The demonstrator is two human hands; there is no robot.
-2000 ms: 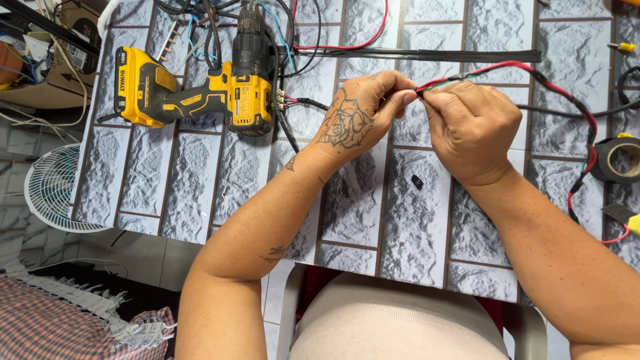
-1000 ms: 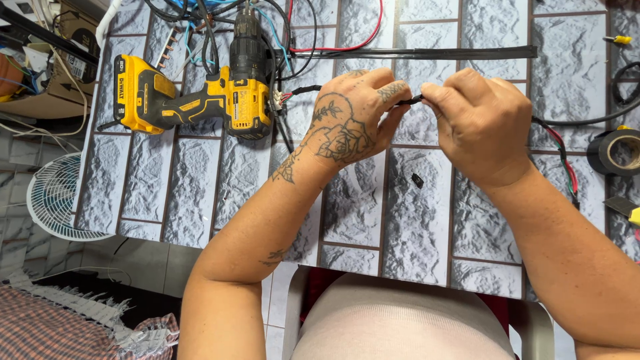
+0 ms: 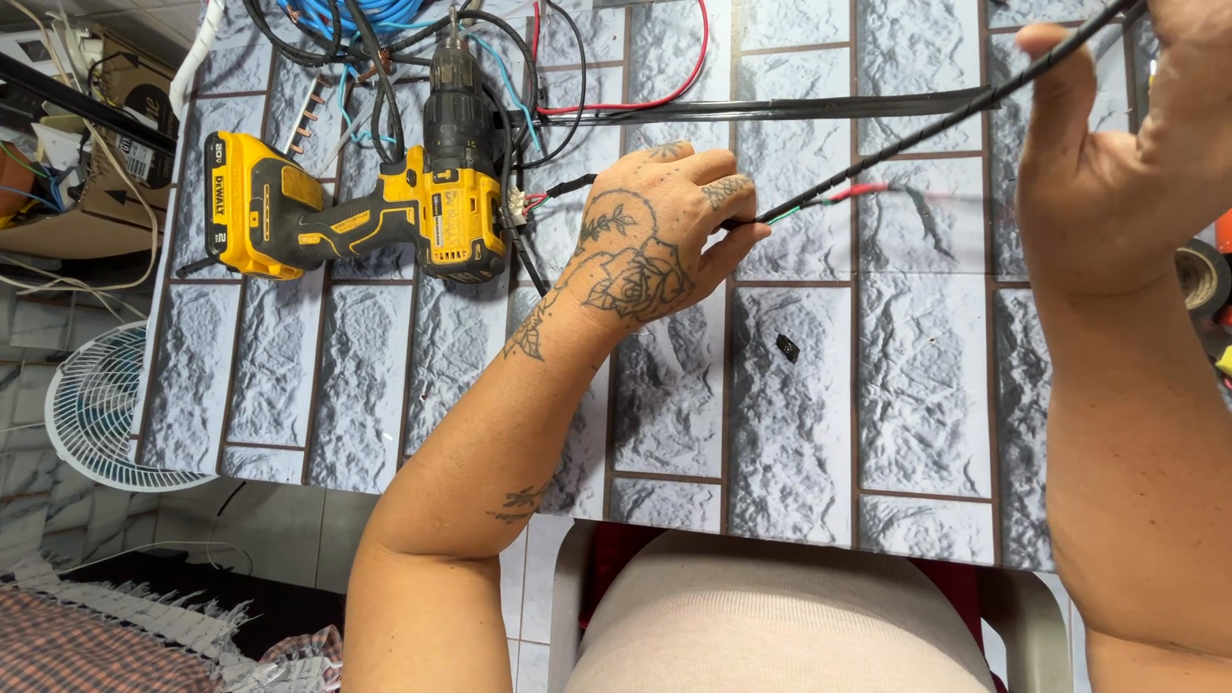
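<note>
My left hand [image 3: 674,226], tattooed, pinches a bundle of thin wires partly covered in black wrap near the table's middle. From its fingertips a black, spirally ridged strand [image 3: 924,125] runs taut up to the right, across my right hand [image 3: 1107,144], which is raised at the upper right edge and partly cut off. Whether its fingers grip the strand is hard to tell. Green and red wires [image 3: 857,192] show blurred just right of my left fingertips. To the left, the wrapped bundle leads to a small white connector [image 3: 518,206] beside the drill.
A yellow and black DeWalt cordless drill [image 3: 366,212] lies left of my hand. Coiled blue cable [image 3: 356,14] and black cords are behind it. A flat black strip [image 3: 770,108] crosses the table's back. A black scrap [image 3: 787,347] lies in front; a tape roll [image 3: 1201,277] is at the right edge.
My right hand has moved from beside my left hand to the upper right, and the black strand now stretches between them. My left hand has stayed about where it was.
</note>
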